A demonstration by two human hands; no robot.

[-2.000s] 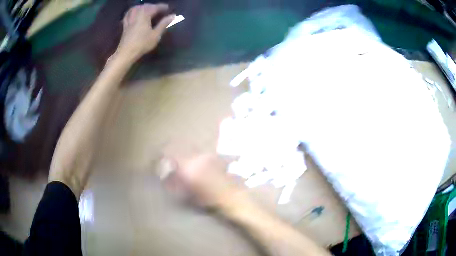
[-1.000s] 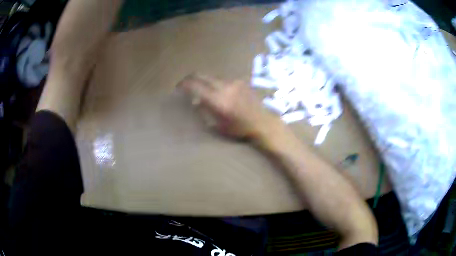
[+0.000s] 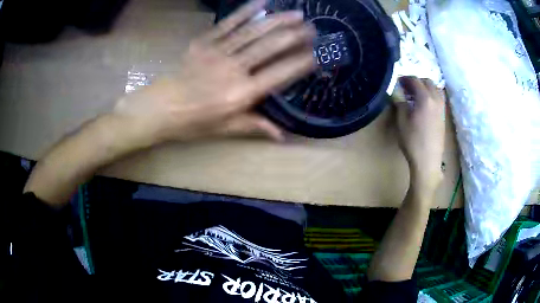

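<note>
A round black fan head [image 3: 361, 97] lies on the tan bench, its slotted grille facing up. Its display [image 3: 329, 53] shows lit white digits like "188". My left hand [image 3: 237, 71] has its fingers spread over the left side of the fan head and is slightly blurred. My right hand [image 3: 417, 106] is at the right rim, its fingertips at the loose pile of white adhesive pads [image 3: 417, 56]. Whether it pinches a pad cannot be told.
A large clear bag of white pads [image 3: 491, 112] lies on the right side of the bench [image 3: 248, 168]. Green crates [image 3: 349, 269] stand below the bench's front edge. A dark object [image 3: 65, 18] is at the upper left.
The fan head now lies on the bench under my left hand, which has come back from the upper left. My right hand has moved right to the pad pile. The view has shifted.
</note>
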